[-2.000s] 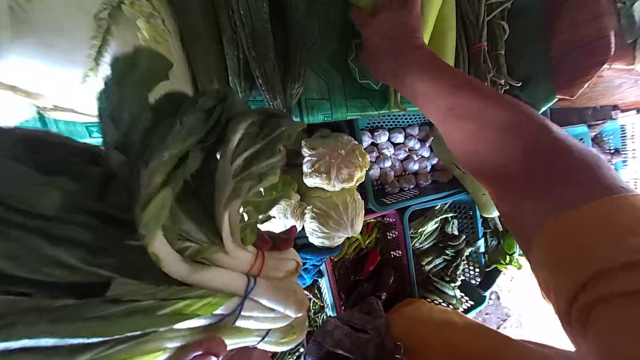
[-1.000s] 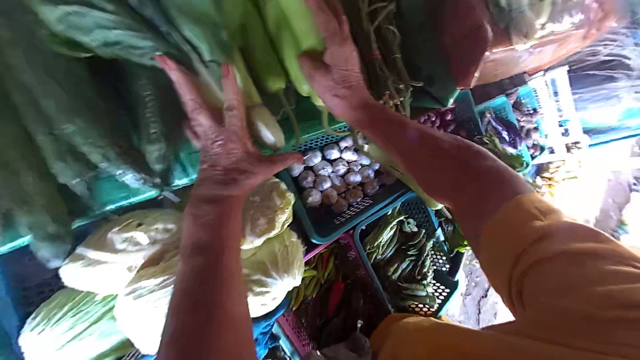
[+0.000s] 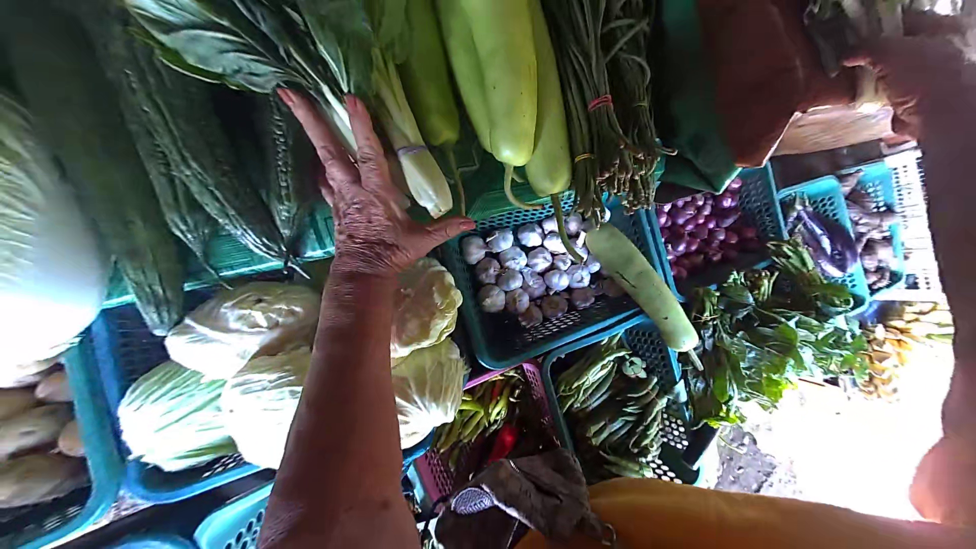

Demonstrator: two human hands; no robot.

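My left hand [image 3: 374,191] lies with spread fingers on a bundle of leafy greens [image 3: 412,164] with pale stalks, tied by a band. Right of it hang light green bottle gourds [image 3: 507,91] and banded string beans [image 3: 602,99]. My right hand [image 3: 892,69] is at the upper right edge, beside pale stalks; blur and the frame edge hide its fingers. Below my left hand's thumb, a teal basket [image 3: 488,354] holds garlic bulbs [image 3: 534,263], and a single pale green gourd [image 3: 644,286] lies across its right rim.
Wrapped cabbages [image 3: 263,389] fill a blue basket at the lower left, beside potato-like tubers [image 3: 34,427]. Ridged dark gourds [image 3: 198,168] hang at the upper left. Baskets of red onions [image 3: 705,229], green pods [image 3: 610,404], eggplant [image 3: 823,236] and loose leafy greens [image 3: 778,335] stand right.
My right hand has moved from the gourds to the far upper right. My left hand, over the greens a second ago, remains there. The large leafy bunch seen two seconds ago at left is out of that place.
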